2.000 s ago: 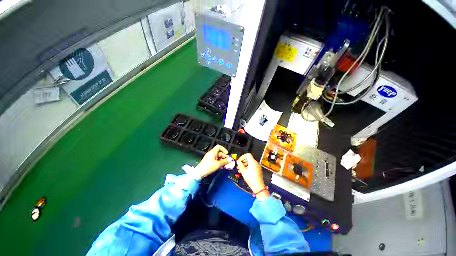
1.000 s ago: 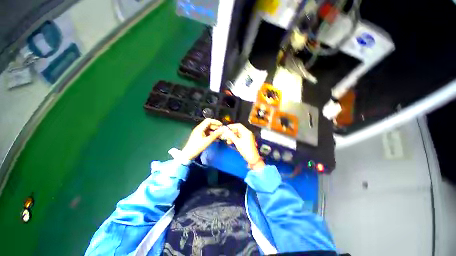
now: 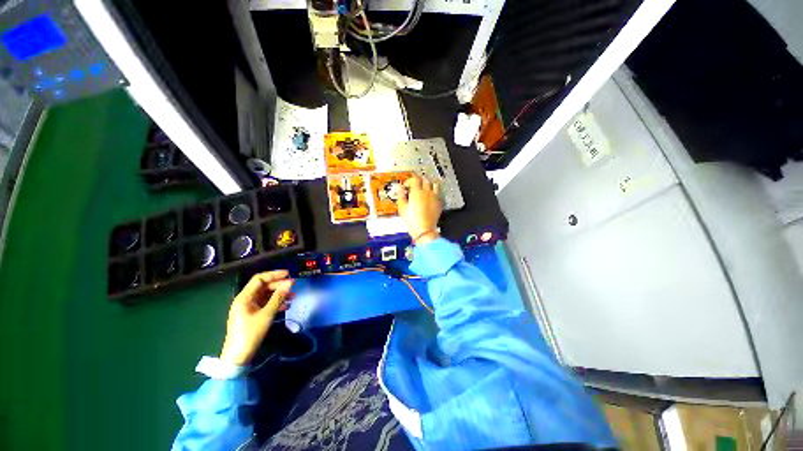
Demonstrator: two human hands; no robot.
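My right hand (image 3: 421,206) is over the right front orange fixture (image 3: 385,204), its fingertips on a silvery round unit (image 3: 394,190) in the fixture's centre. Two more orange fixtures, the left front one (image 3: 348,210) and the rear one (image 3: 349,151), have dark centres. My left hand (image 3: 255,310) is left of the control box front, fingers curved and a little apart, with nothing visible in them. The black parts tray (image 3: 181,231) has round units in several pockets; one pocket shows a yellow-orange part (image 3: 285,238).
A perforated metal plate (image 3: 446,180) lies right of the fixtures. The control box (image 3: 331,262) runs along the table front above a blue mat (image 3: 370,295). The machine head (image 3: 327,31) hangs behind. A white frame post (image 3: 167,97) stands at left; a second tray (image 3: 163,166) lies beyond.
The view has turned right. My hands were together before my body and have parted: the right has moved onto the right front fixture, the left stays near the tray.
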